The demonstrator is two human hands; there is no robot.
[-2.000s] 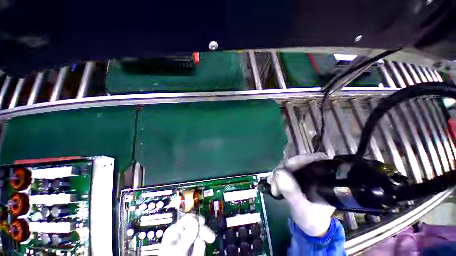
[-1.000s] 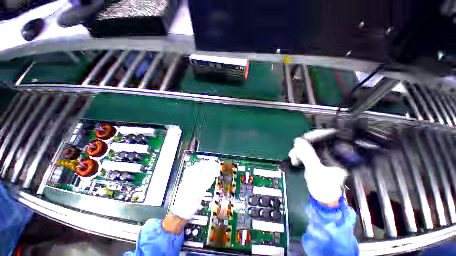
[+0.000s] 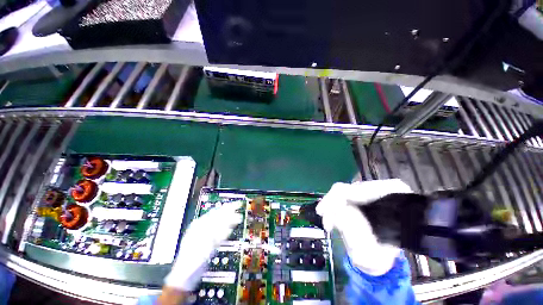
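A green power board with an amber-brown transformer column lies in front of me, its lower edge cut off. My right hand, in a white glove, is closed round a black electric screwdriver, held roughly level. The screwdriver's nose points left, over the board's upper right part; its bit is not clear. My left hand, in a white glove, is over the board's left part, fingers pointing to the transformer column. Whether it holds a small part cannot be seen.
A second board with toroids in its metal chassis lies at left on a green pallet. The roller conveyor continues right. A finished unit is on the far conveyor. A black parts bin stands on the shelf. Pink cloth shows at lower right.
Since one second ago the view has shifted and both boards appear further left and lower. The screwdriver's nose has moved left from the board's right edge to over its upper right part.
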